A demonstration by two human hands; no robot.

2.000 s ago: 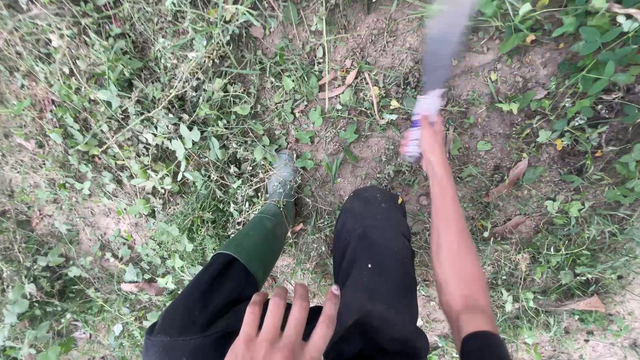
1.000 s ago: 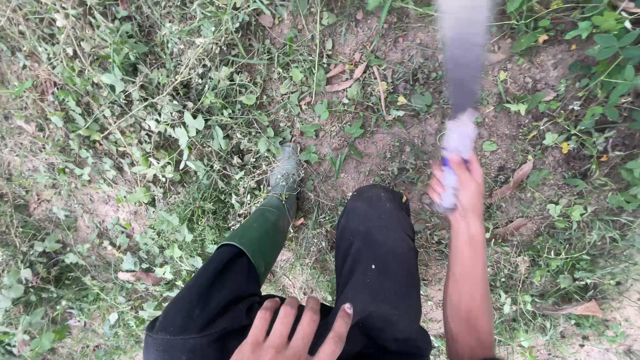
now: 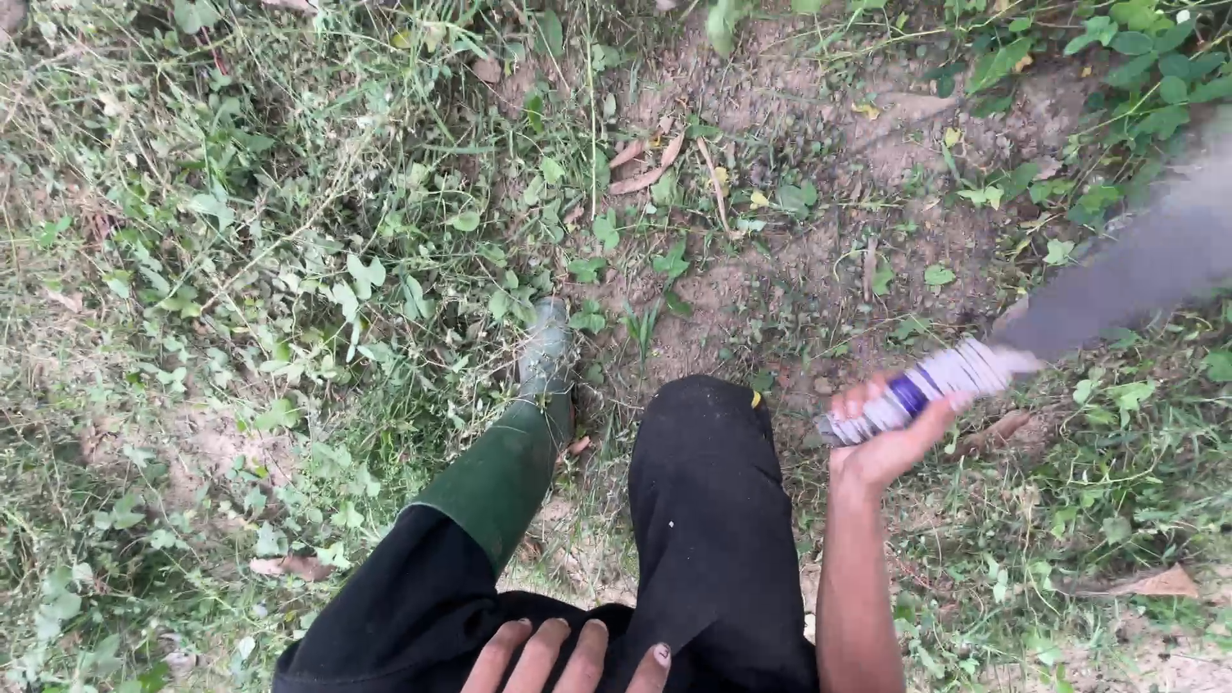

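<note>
My right hand [image 3: 890, 428] grips the wrapped handle [image 3: 948, 385] of a machete-like blade, whitish cord with a purple band around it. The broad grey blade [image 3: 1126, 265] points up and right, blurred, over low plants at the right edge. My left hand [image 3: 573, 659] rests at the bottom centre by my black trousers, fingers spread, with nothing in it; only its fingers show. A green rubber boot [image 3: 496, 481] is on my left leg, its toe among the weeds. My right knee [image 3: 707, 433] is bent in front of me.
Dense weeds and vines [image 3: 241, 241] cover the ground on the left. Brown soil [image 3: 751, 279] with short sprouts and dry leaves [image 3: 650, 168] lies ahead. Leafier green plants [image 3: 1155, 72] grow at the upper right, and a dry leaf [image 3: 1160, 582] lies at the lower right.
The blade has swung from pointing up the view to pointing up and right, my right hand turning with it. My left hand stays low by my trousers.
</note>
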